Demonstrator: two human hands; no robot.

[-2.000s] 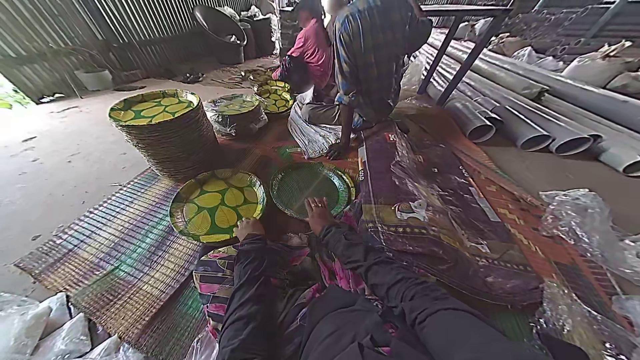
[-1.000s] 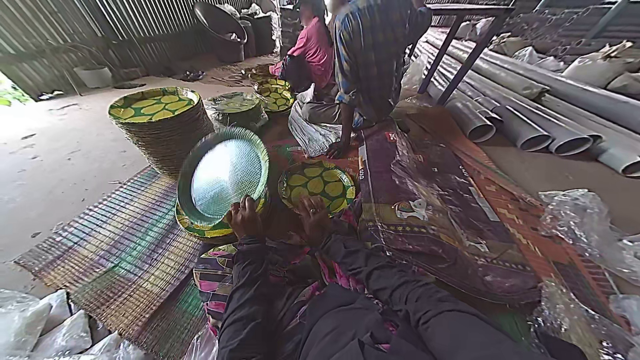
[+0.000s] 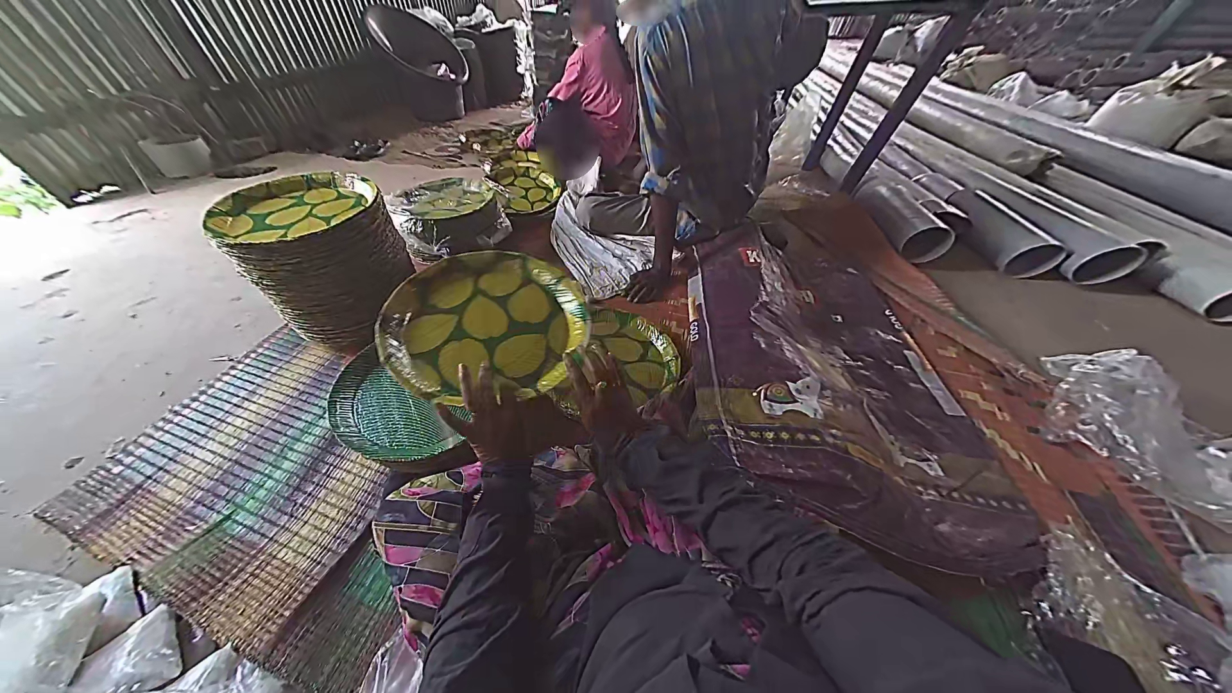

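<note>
A round plate with a green and yellow leaf pattern (image 3: 483, 322) is raised in front of me, its face toward me. My left hand (image 3: 491, 419) is at its lower edge, fingers spread over the rim. My right hand (image 3: 602, 395) is at its lower right edge, near another leaf-patterned plate (image 3: 640, 351) lying behind. Whether the right fingers grip either plate cannot be told. Below and to the left lies a plain green, shiny plate (image 3: 385, 409), partly covered by the raised one. A tall stack of leaf-patterned plates (image 3: 313, 255) stands at the left.
Beyond are a plastic-wrapped plate stack (image 3: 448, 217) and more plates (image 3: 523, 186). A person in a checked shirt (image 3: 707, 106) and one in pink (image 3: 599, 91) sit ahead. A woven mat (image 3: 221, 500) is left, a printed plastic-covered bundle (image 3: 818, 385) right, grey pipes (image 3: 1020, 241) farther right.
The shiny plain side that stood upright by my left hand is no longer raised there; a leaf-patterned face is. A plain green plate now lies at the lower left. My hands have come closer together.
</note>
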